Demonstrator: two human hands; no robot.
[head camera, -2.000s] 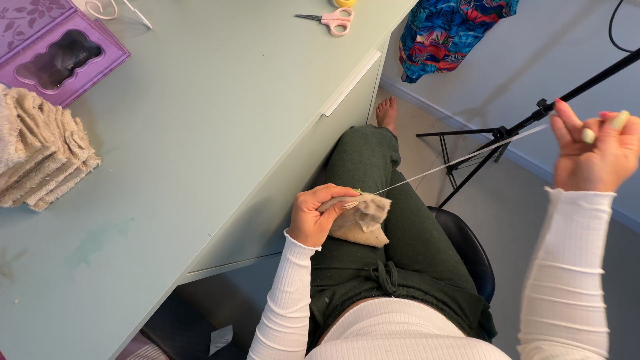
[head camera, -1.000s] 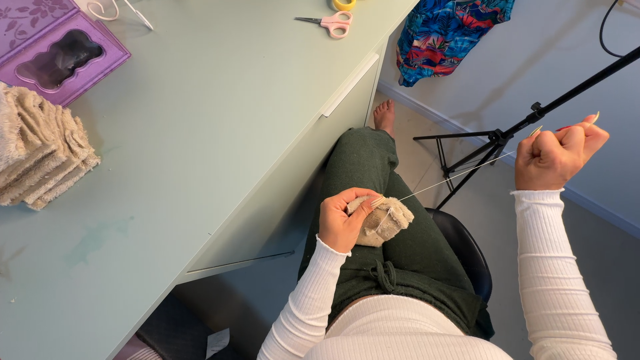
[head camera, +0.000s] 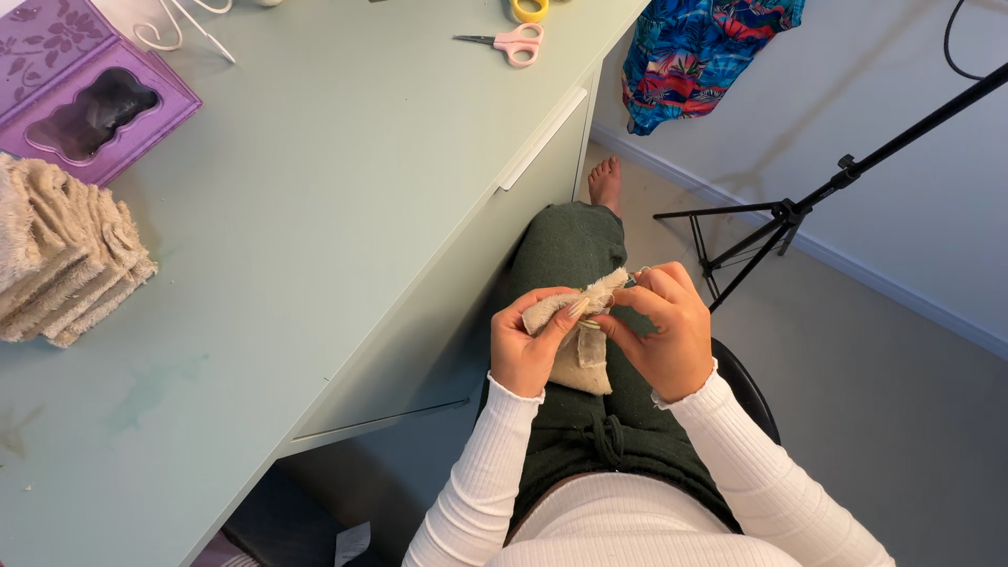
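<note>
A beige plush fabric piece (head camera: 583, 366) hangs over my lap, its fuzzy upper edge bunched between my hands. My left hand (head camera: 531, 339) pinches that edge from the left, thumb on top. At the fabric's right side, my right hand (head camera: 665, 327) has its thumb and fingers at the edge, with a bit of pale thread by the fingertips. Whether a needle is between them cannot be told. A small translucent patch shows on the fabric below the fingers.
On the green desk (head camera: 315, 197) lie pink-handled scissors (head camera: 520, 43), a yellow tape roll (head camera: 529, 9), a stack of beige plush pieces (head camera: 71, 260) and a purple box (head camera: 150, 118). A black tripod (head camera: 787, 211) stands at the right, near a hanging colorful cloth (head camera: 693, 63).
My right hand has come from the far right, where it held a thread stretched taut, in to the fabric beside my left hand. My left hand still holds the fabric.
</note>
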